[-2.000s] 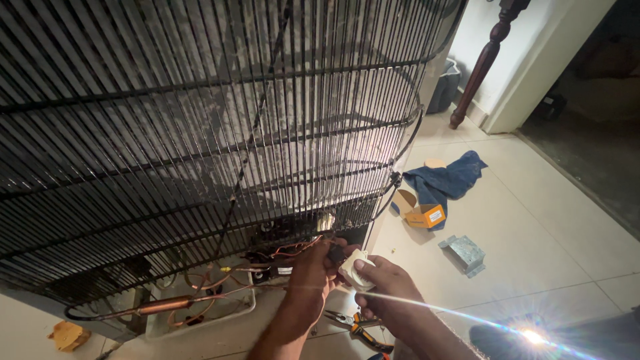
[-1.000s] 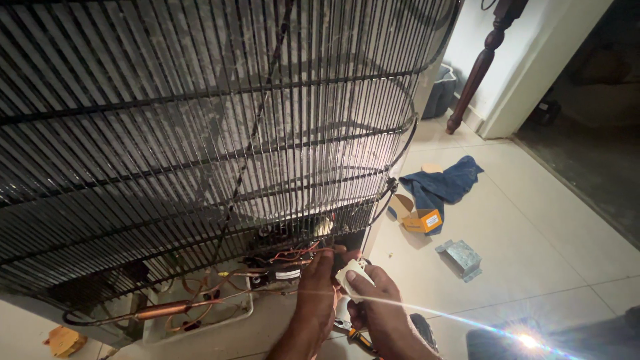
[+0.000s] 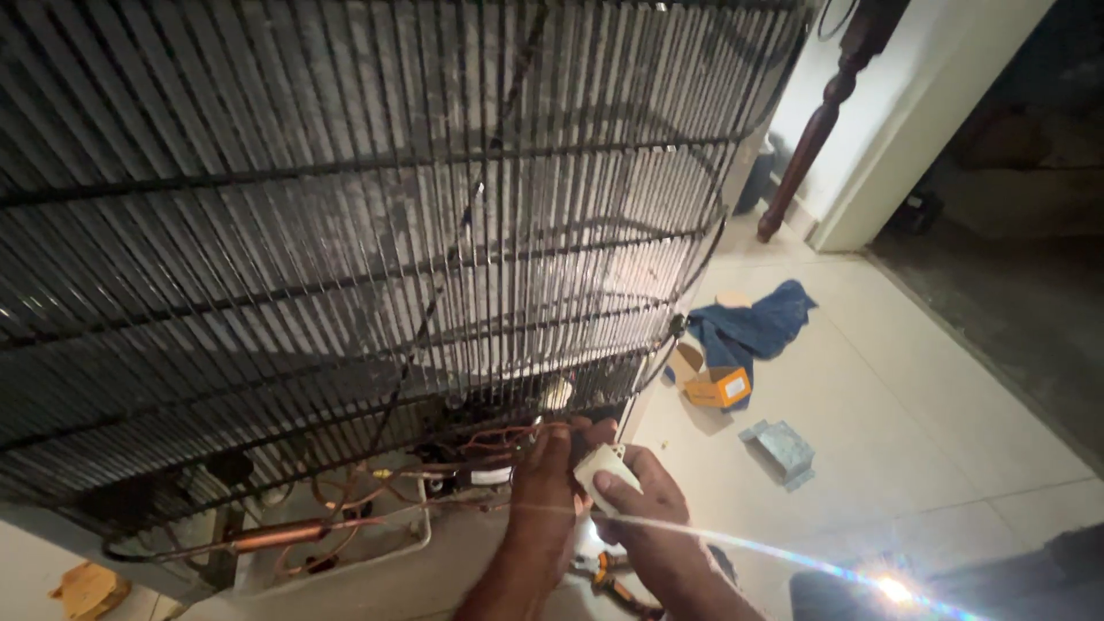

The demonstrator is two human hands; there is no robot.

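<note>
In the head view my right hand point(image 3: 642, 496) grips a small white plastic part point(image 3: 604, 476) with its thumb on top, low in front of a refrigerator's rear. My left hand point(image 3: 548, 470) is beside it, fingers among reddish wires point(image 3: 509, 438) and close to a dark piece between the hands; what its fingertips hold is hidden. Above spreads the black wire condenser grille point(image 3: 388, 259). To the left of my hands, thin copper tubes and a copper filter drier point(image 3: 280, 536) run over a white drip tray point(image 3: 423, 542). Orange-and-black pliers point(image 3: 614, 580) lie below my right wrist.
On the tiled floor to the right are a blue cloth point(image 3: 759, 323), an open orange carton point(image 3: 718, 388) and a bent metal bracket point(image 3: 780, 453). A turned wooden leg point(image 3: 811, 147) stands by the wall. Yellowish material point(image 3: 89, 591) lies at lower left. A bright light glares at lower right.
The white part has turned in my right hand since two seconds ago. Both hands remain close together at the refrigerator's lower edge.
</note>
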